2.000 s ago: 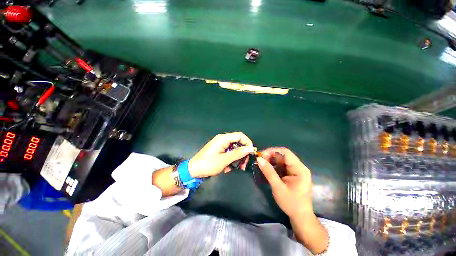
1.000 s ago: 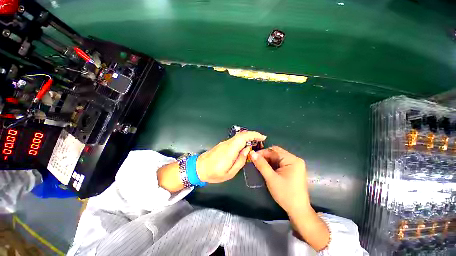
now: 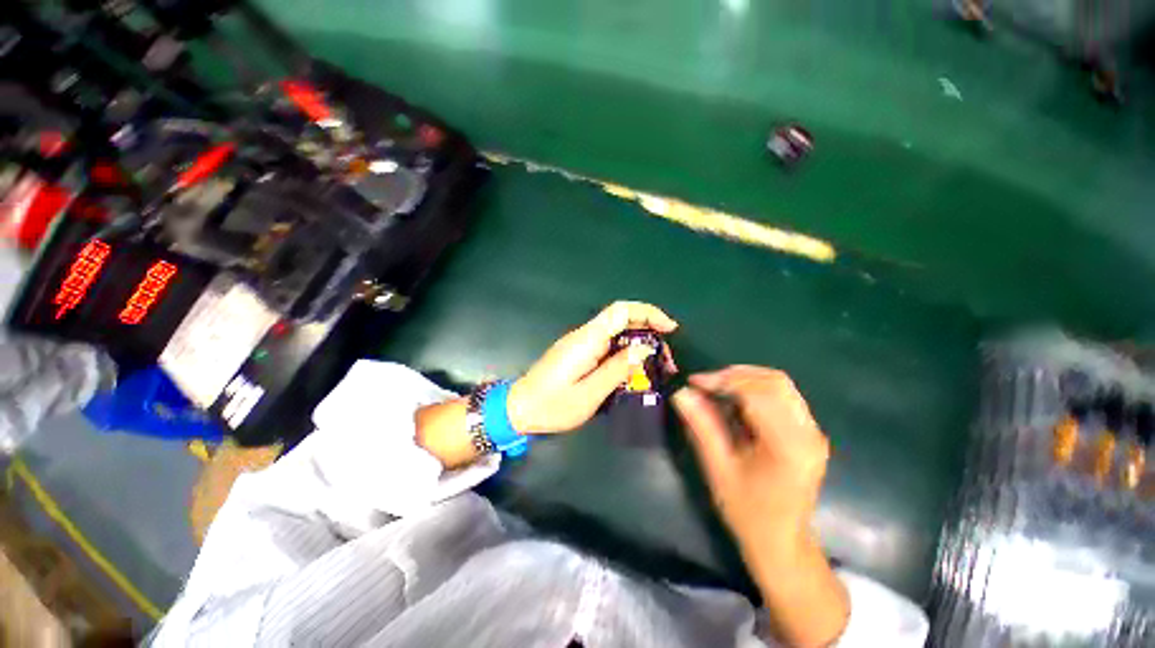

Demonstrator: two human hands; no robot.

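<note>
My left hand (image 3: pixel 586 377), with a blue band and a metallic bracelet at the wrist, holds a small black housing (image 3: pixel 650 343) between thumb and fingers. An orange flex cable (image 3: pixel 638 376) shows on the housing. A dark rectangular display module (image 3: pixel 636 425) hangs just below it, above the bench. My right hand (image 3: pixel 765 437) is just right of the housing, apart from it, with thumb and index finger close together. It is blurred, and I cannot tell if anything is between the fingertips.
A black test fixture (image 3: pixel 342 253) with red handles and red digits stands at left. Stacked clear blister trays (image 3: pixel 1013 557) with orange-tailed parts are at right. Another small unit (image 3: pixel 789 143) lies on the green surface beyond the yellowish strip (image 3: pixel 735 228).
My right hand has moved right, away from the housing, exposing the orange flex cable. My left hand still holds the housing. The view has shifted and tilted, so the fixture sits further right.
</note>
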